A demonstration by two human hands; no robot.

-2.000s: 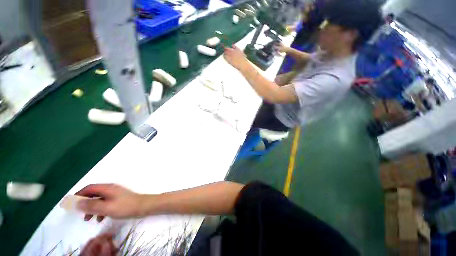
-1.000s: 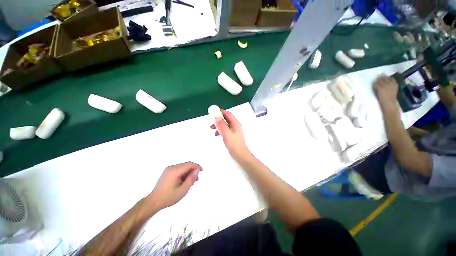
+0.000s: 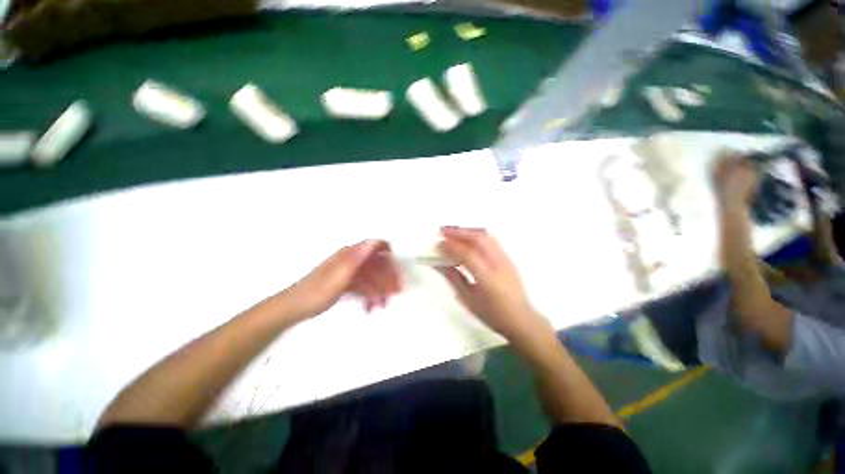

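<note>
A white plastic housing [image 3: 419,252] is between my two hands over the white bench, blurred and hard to tell from the bench top. My right hand [image 3: 484,276] holds its right end between thumb and fingers. My left hand [image 3: 352,276] is at its left end with the fingers curled; whether it grips the housing cannot be told.
The green conveyor belt [image 3: 306,153] beyond the bench carries several white housings [image 3: 264,113] and small yellow scraps [image 3: 419,41]. A grey post [image 3: 579,88] stands at the bench's far edge. A blurred pile of pale pieces [image 3: 639,208] and another worker's arm [image 3: 746,250] are at right.
My right hand has come back from the belt's edge with the housing, towards my left hand. My left hand has risen to meet it. Another housing now lies on the belt in the middle.
</note>
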